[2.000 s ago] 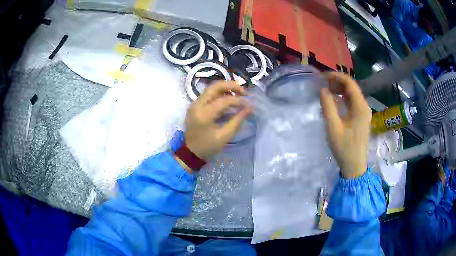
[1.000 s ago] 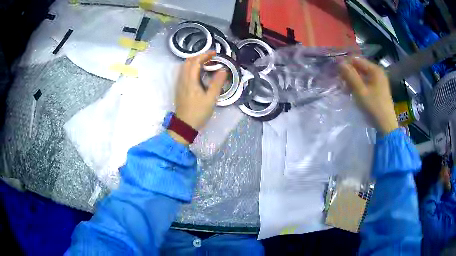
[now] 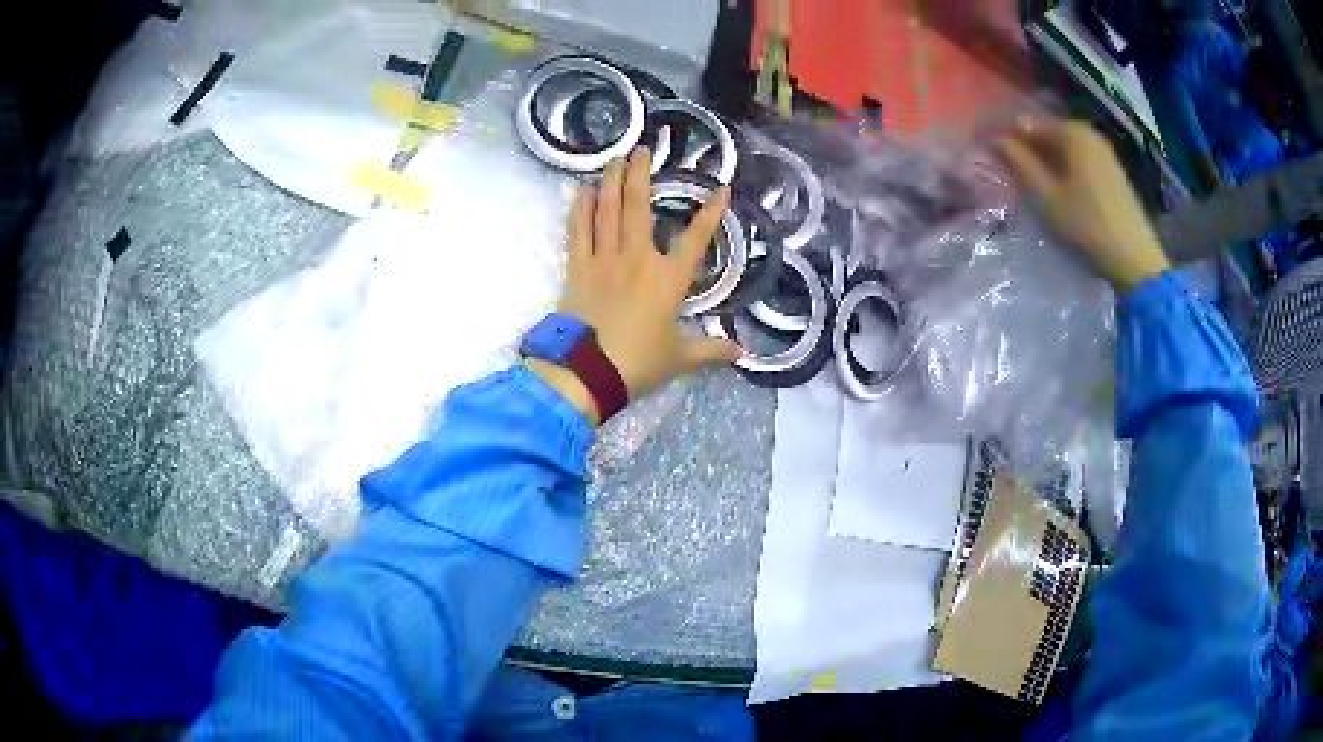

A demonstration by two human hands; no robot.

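Several silver-white trim rings with black backs (image 3: 540, 123) lie in an overlapping pile at the back middle of the bench. My left hand (image 3: 639, 283) is spread flat over the near rings, its fingers apart and touching them. One ring (image 3: 846, 341) stands or leans at the right end of the pile, beside a crinkled clear plastic bag (image 3: 979, 312). My right hand (image 3: 1081, 189) is above the bag at the back right, fingers bent and slightly blurred; its fingertips seem to pinch the bag's upper edge.
White sheets (image 3: 805, 580) lie at the bench front and left. A tan sticker sheet (image 3: 1008, 580) with dark rectangles is at the front right. A red-orange board (image 3: 900, 65) is at the back. Bubble wrap (image 3: 145, 392) covers the left. A fan (image 3: 1291, 326) is at the right edge.
My left hand has come down onto the ring pile and spread out. My right hand has moved right and back with the bag. Another ring now shows at the pile's right end.
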